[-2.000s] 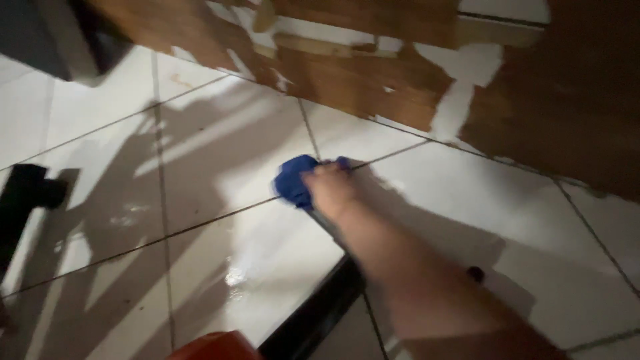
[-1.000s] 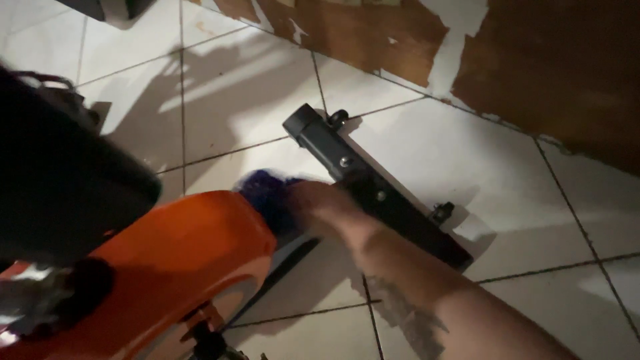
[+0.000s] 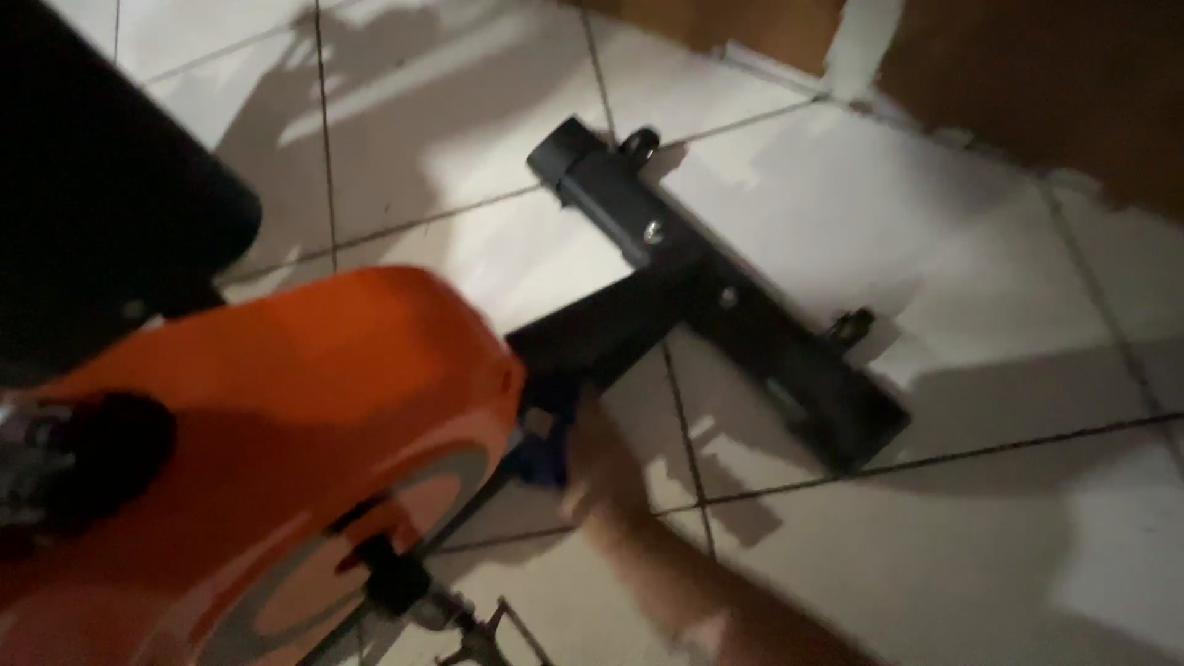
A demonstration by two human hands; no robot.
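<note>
My right hand grips a blue cloth against the dark frame, just beside the front end of an orange exercise bike housing. A black base bar with small wheels and bolts lies on the floor past the hand, joined to the bike by a black beam. Below the housing a crank and pedal show at the bottom edge. The hand is blurred, and part of the cloth is hidden behind the housing. My left hand is out of view.
White floor tiles with dark joints surround the bike. A large black part of the bike stands at the upper left. A brown wall base with peeling white patches runs along the upper right.
The right hand with the blue cloth has moved from beyond the bike back to the beam beside the orange housing. The view has shifted, showing more of the bike.
</note>
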